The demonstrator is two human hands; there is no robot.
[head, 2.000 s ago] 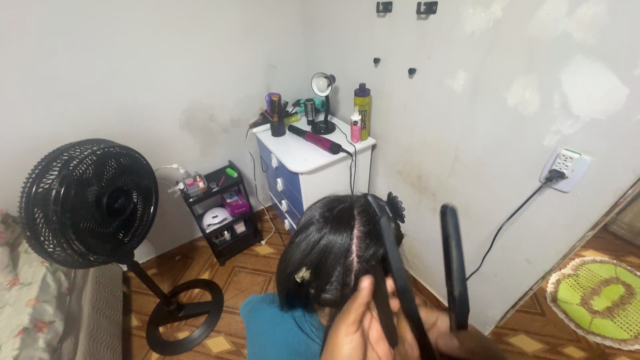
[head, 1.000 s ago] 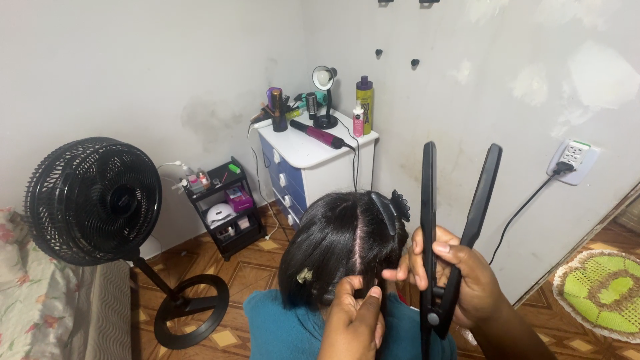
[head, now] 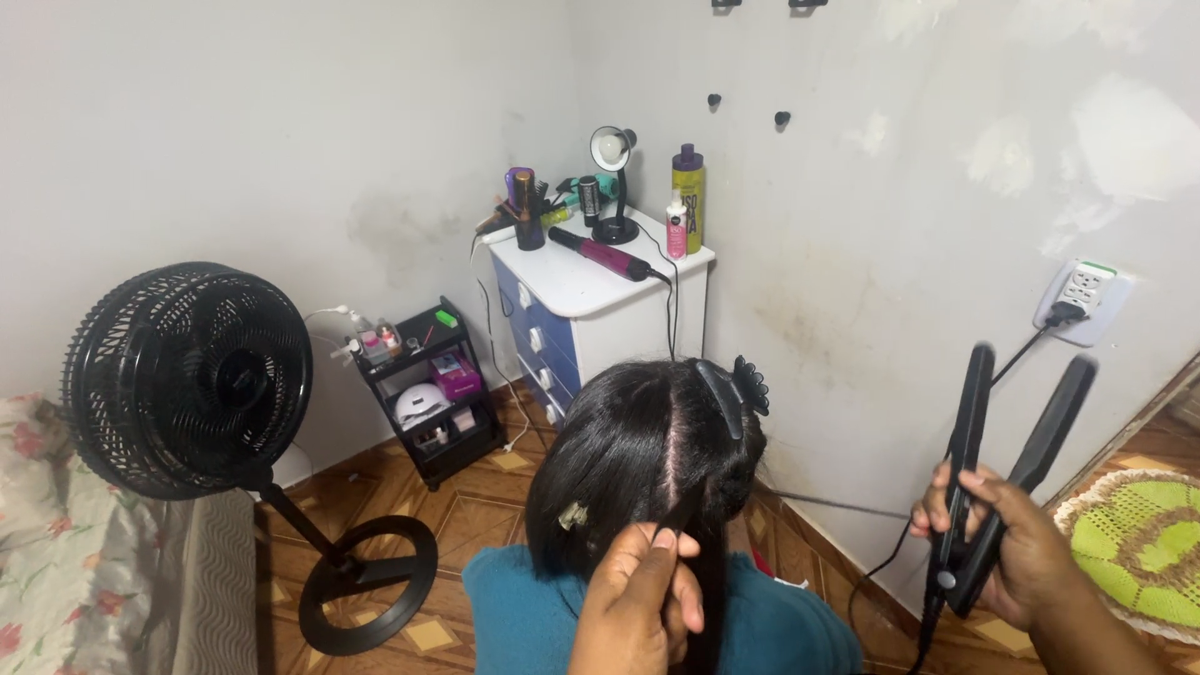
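Seen from behind, a person in a teal top (head: 511, 609) has straight dark hair (head: 600, 450) with a parting down the back. My left hand (head: 642, 595) pinches a dark, slim item at the parting; whether it is a comb or a lock of hair I cannot tell. A black claw clip (head: 752, 384) holds hair at the upper right of the head, and a pale clip (head: 572, 515) sits lower left. Off to the right, my right hand (head: 1003, 544) grips a black hair straightener (head: 1036, 450), its plates spread apart and away from the hair.
A black standing fan (head: 234, 375) is at left beside a bed (head: 94, 544). Ahead stand a small black cart (head: 431, 375) and a white and blue dresser (head: 637, 291) with a lamp, bottles and a styling brush. A cord runs from a wall outlet (head: 1083, 291). A green rug (head: 1139, 534) lies right.
My right hand has moved right with the straightener, away from the head and my left hand. My left hand is at the back of the head, near the parting.
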